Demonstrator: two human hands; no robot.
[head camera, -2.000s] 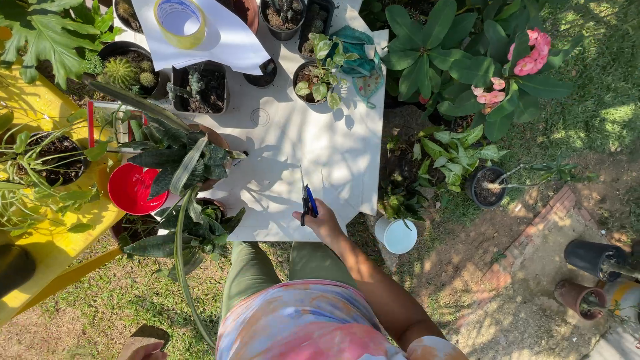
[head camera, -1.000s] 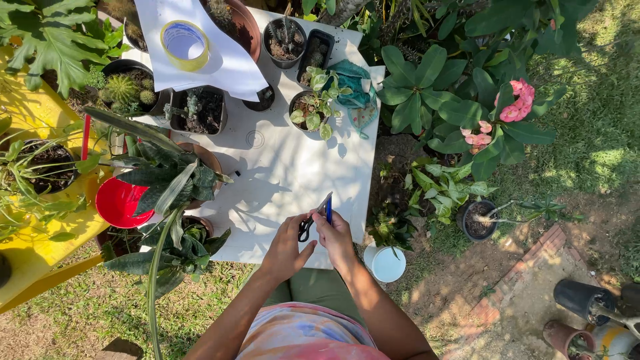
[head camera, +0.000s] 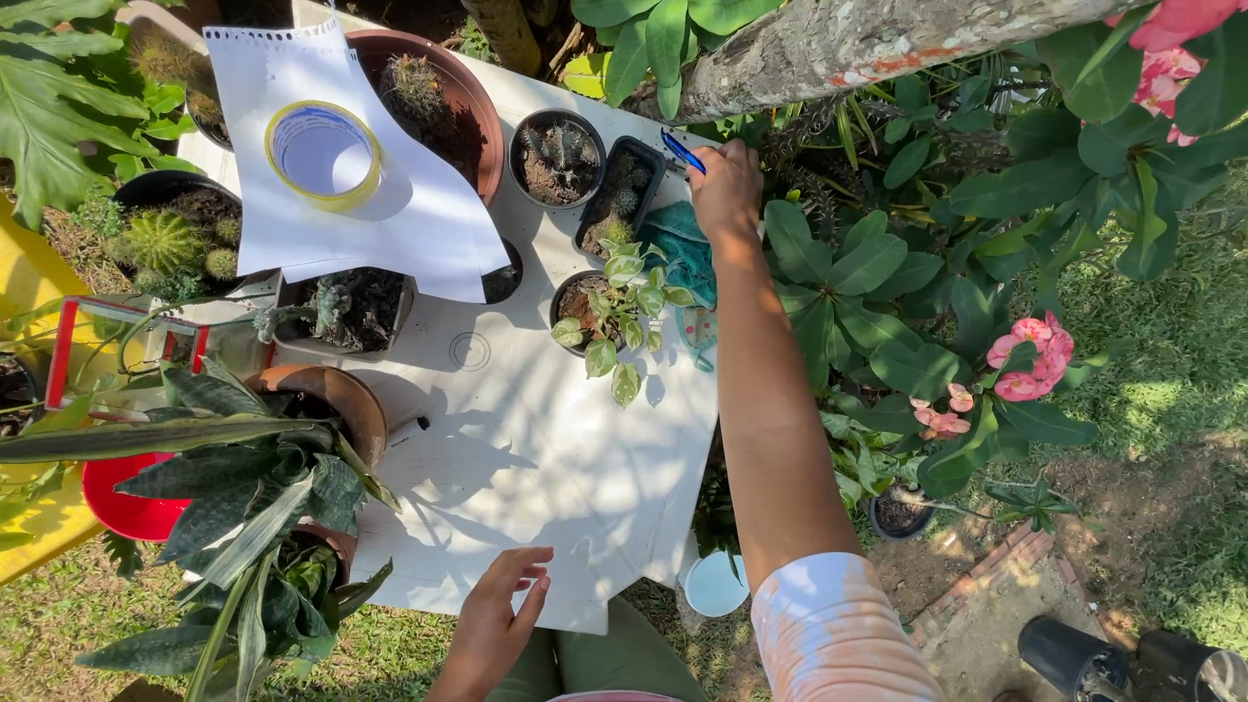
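My right hand (head camera: 728, 185) reaches to the table's far right corner, at a blue and black tool (head camera: 682, 153) whose blue part shows by the fingers. Whether the fingers grip it is hard to tell. Just below lies a teal cloth (head camera: 680, 249), beside a long black pot of small cacti (head camera: 622, 200) and a potted variegated plant (head camera: 626, 310). My left hand (head camera: 502, 609) is over the near edge of the white table (head camera: 546, 468), fingers apart and holding nothing. A roll of tape (head camera: 323, 156) rests on white paper (head camera: 419, 229) at the far left.
Potted cacti (head camera: 558, 158) stand along the table's far side. A snake plant (head camera: 229, 468) in a terracotta pot leans over the left edge, near a red bowl (head camera: 132, 497). A tree trunk (head camera: 829, 54) and leafy bushes border the right side. A white bucket (head camera: 716, 583) stands below the near right corner.
Both hands were together at the near edge around the scissors; now my right hand has moved away to the far right corner, and my left hand is apart from it. The view has shifted.
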